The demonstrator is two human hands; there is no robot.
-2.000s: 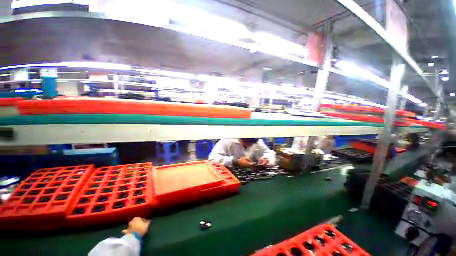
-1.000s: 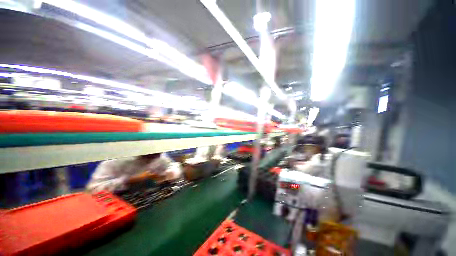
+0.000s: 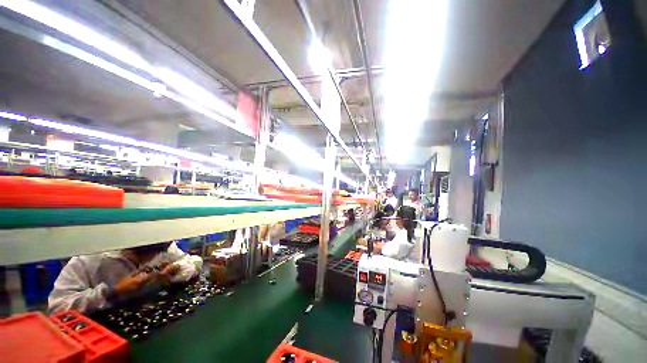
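Neither of my hands is in the picture. Nearest in front of me, the tip of a red compartment tray (image 3: 303,354) shows at the bottom edge, with dark round units in its pockets; the rest is cut off. At the lower left, another red gridded tray (image 3: 106,344) holds a few dark units, with a flat orange-red panel (image 3: 35,340) beside it. Both lie on the green belt (image 3: 245,315).
A benchtop machine (image 3: 443,273) with red displays and a brass-coloured head stands at right. A person in white (image 3: 89,283) handles something behind a heap of small dark parts (image 3: 159,310). Black trays (image 3: 340,276) stand by a metal post (image 3: 327,234). A raised shelf (image 3: 163,225) crosses the left.
The view has swung right and now looks along the line. My left hand, seen near the left trays two seconds ago, is out of view. The trays have shifted left and down in the picture.
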